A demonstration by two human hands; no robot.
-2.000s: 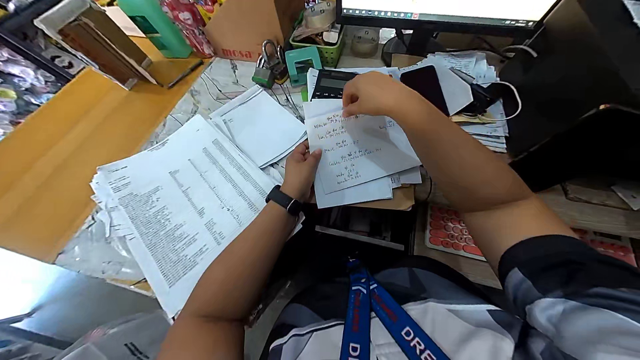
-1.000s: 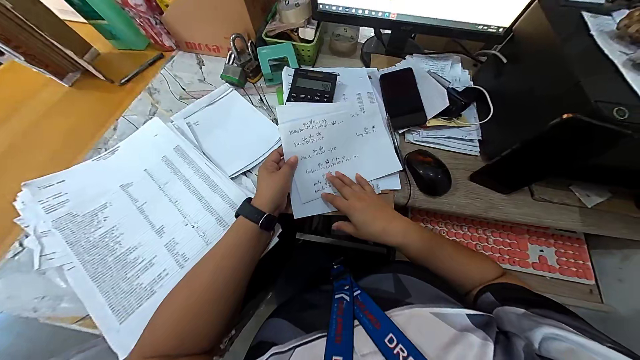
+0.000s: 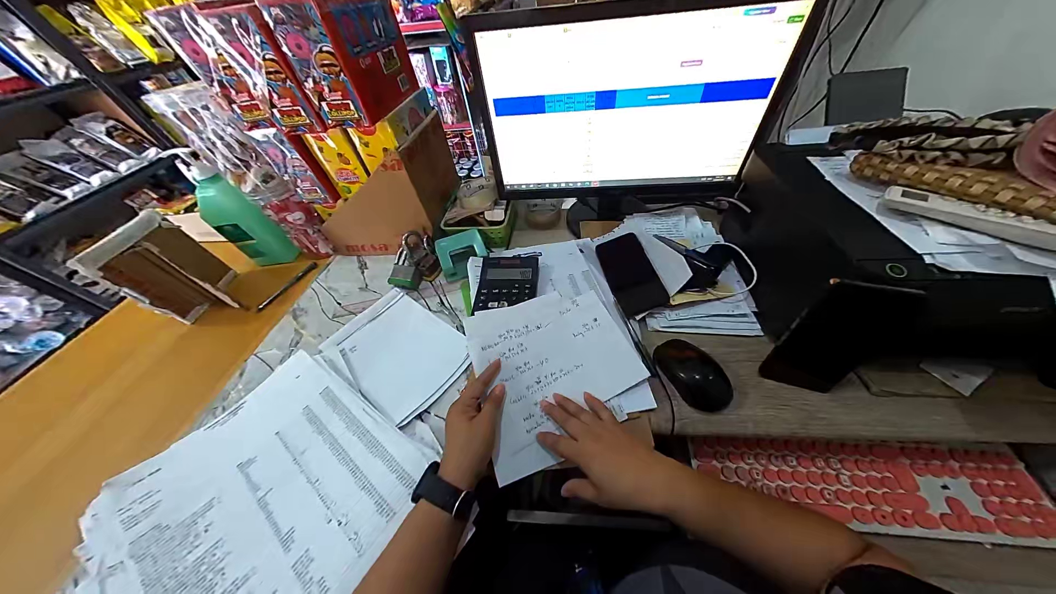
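A white sheet with handwriting (image 3: 561, 355) lies at the middle of the desk, over other papers and the lower part of a black calculator (image 3: 506, 283). My left hand (image 3: 473, 421), with a dark watch on the wrist, grips the sheet's left edge, thumb on top and the other fingers partly hidden. Flat on the lower part of the sheet rests my right hand (image 3: 606, 454), fingers spread, holding nothing. To the left are a thick stack of printed sheets (image 3: 272, 487) and a smaller pile of paper (image 3: 404, 355). A black smartphone (image 3: 632, 274) lies beyond the sheet on the right.
A black mouse (image 3: 693, 375) and a red-and-white keyboard (image 3: 874, 487) are at the right, near a tilted dark tablet-like device (image 3: 837, 334). Behind stand a monitor (image 3: 627, 140), padlocks (image 3: 411, 262) and a green pump bottle (image 3: 239, 214). A black printer (image 3: 990, 289) stands far right.
My right hand has come down from the sheet's upper part to its lower part, where it lay one second ago too. My left hand stays at the left edge. The view has tilted up toward the monitor.
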